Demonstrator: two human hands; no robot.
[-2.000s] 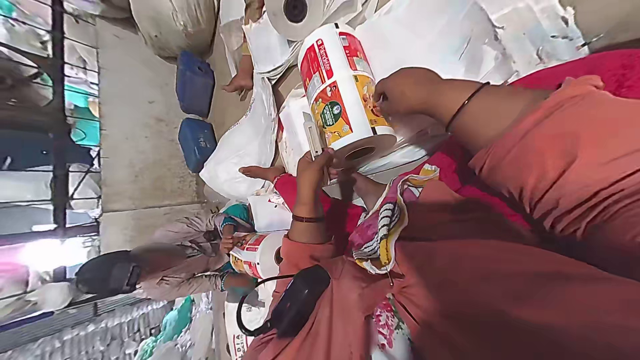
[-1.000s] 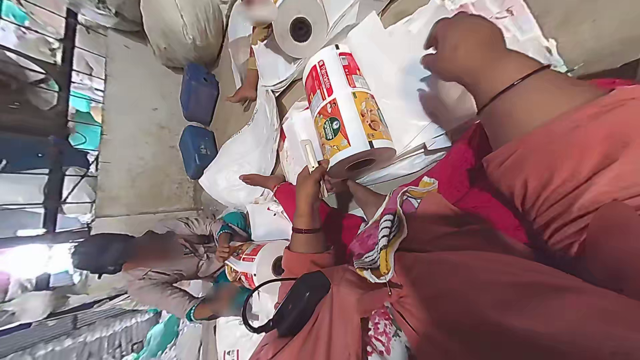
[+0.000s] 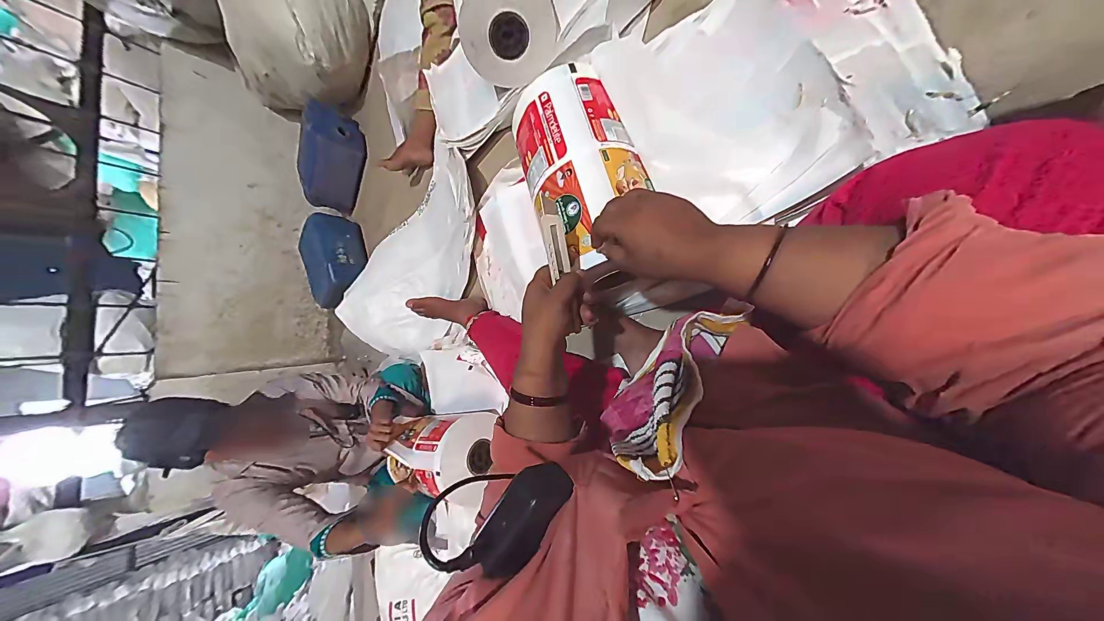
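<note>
A printed packaging film roll (image 3: pixel 565 159) in red, white and orange lies in front of me, its end with the core turned toward me. My left hand (image 3: pixel 552 306) is closed around a slim pale tool (image 3: pixel 555 241), possibly a snap-off cutter, which rests against the roll's printed side. On the roll's near right edge lies my right hand (image 3: pixel 651 233), fingers curled; whether they pinch the film is hidden. A striped, patterned cloth (image 3: pixel 664 397) hangs just below the hands.
White sheets (image 3: pixel 742 112) spread beyond the roll. Another roll (image 3: pixel 509 39) stands behind, near a person's arm (image 3: pixel 421 129). Two blue plastic containers (image 3: pixel 332 159) are on the floor. At lower left a co-worker (image 3: pixel 293 431) handles a similar roll (image 3: pixel 453 448). A black pouch (image 3: pixel 522 522) lies near me.
My right hand was at the roll, then lifted away to the right over the white sheets, and is now back at the roll's edge. My left hand keeps hold of the pale tool.
</note>
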